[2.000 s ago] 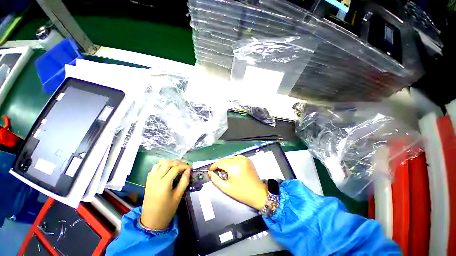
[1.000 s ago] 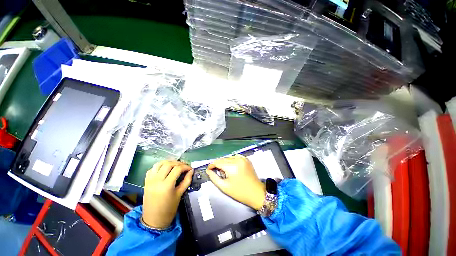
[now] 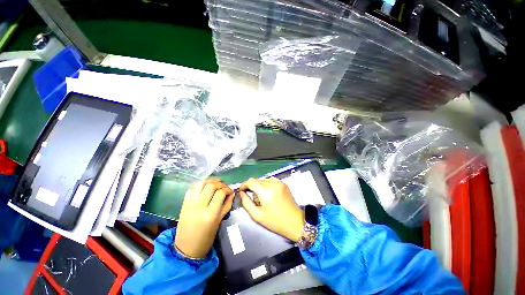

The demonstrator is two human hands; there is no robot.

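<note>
A dark tablet housing (image 3: pixel 259 248) with white patches inside lies tilted on white sheets in front of me. My left hand (image 3: pixel 202 218) is at its upper left corner, thumb and fingers drawn together. My right hand (image 3: pixel 273 208) lies over the housing's upper edge, thumb and forefinger bent together. The fingertips of both hands meet at the camera corner and hide most of it. A tiny dark spot shows between them; I cannot tell whether either hand holds a part.
Another housing (image 3: pixel 75 158) lies on a white sheet pile at left. Crinkled clear bags (image 3: pixel 193 138) flank a dark flat strip (image 3: pixel 293 144). A tray stack (image 3: pixel 322 63) stands behind. A blue bin (image 3: pixel 60 78), red-framed tray (image 3: pixel 112 262) and red and white slabs (image 3: pixel 460 230) stand around.
My left hand has moved right, up against my right fingertips, and now covers the camera corner that showed between the hands before. My right hand has barely moved.
</note>
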